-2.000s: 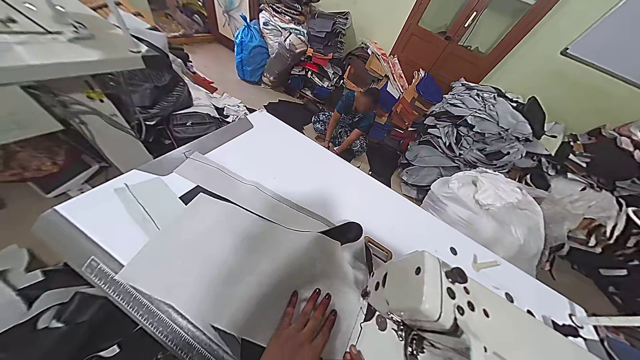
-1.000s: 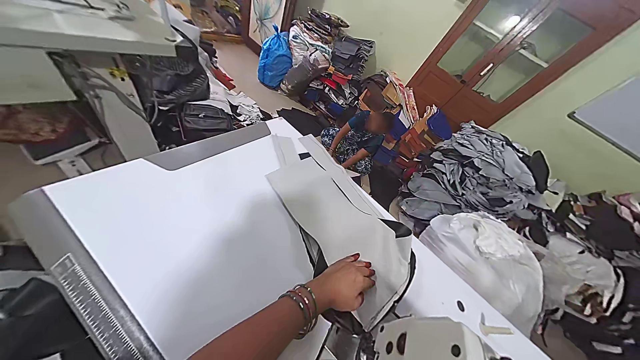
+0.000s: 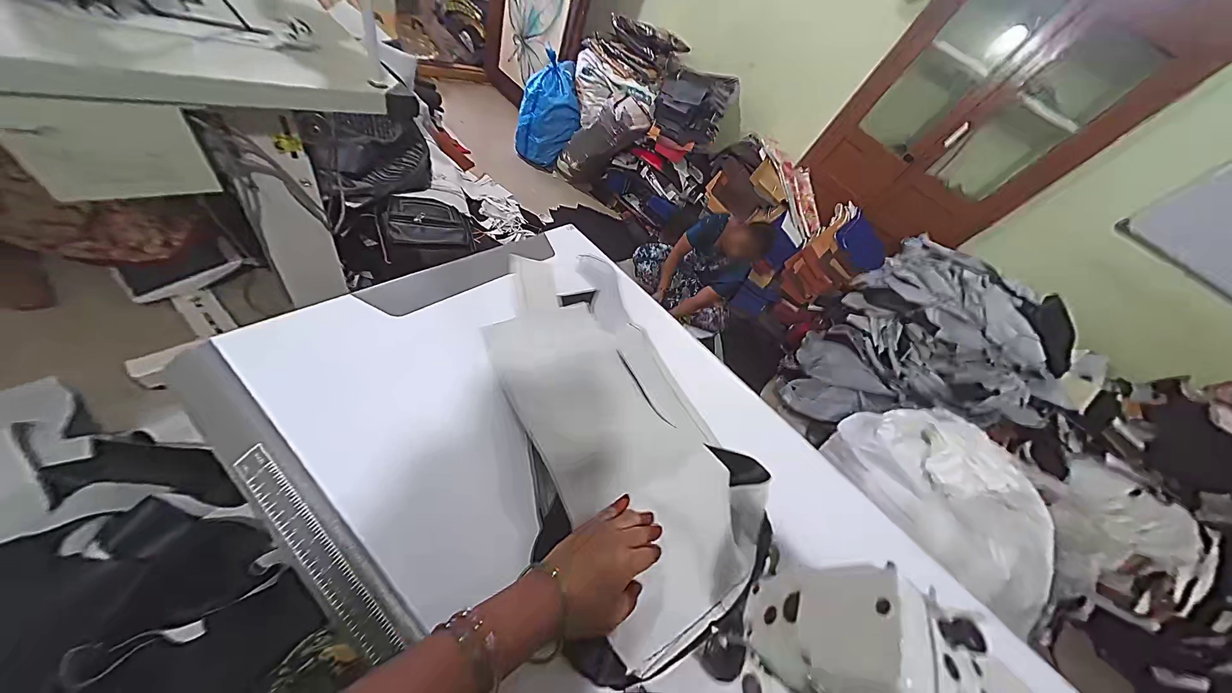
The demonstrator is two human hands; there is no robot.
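Note:
My left hand [image 3: 602,568], with bangles at the wrist, lies palm down on a light grey sheet of material [image 3: 640,462]. Its fingers are slightly bent and rest on the surface. Black material [image 3: 741,466] shows beneath the sheet at its right corner and along its left and near edges. The sheet's far part is blurred, beside narrower pale pieces. Just right of the sheet's near end is the white head of a sewing machine [image 3: 837,626], cut off by the lower frame edge. My right hand is out of view.
A ruler scale [image 3: 318,549] runs along the left edge of the white table [image 3: 385,404]. Dark and grey scraps [image 3: 144,568] lie at left. A person [image 3: 707,260] sits beyond the table, near piled grey pieces [image 3: 924,327] and a white plastic bundle [image 3: 953,500].
Two seconds ago the sheet lay spread across the table's left part; it now lies farther right and turned, with my left hand on it. The fingertip at the lower edge then is out of view.

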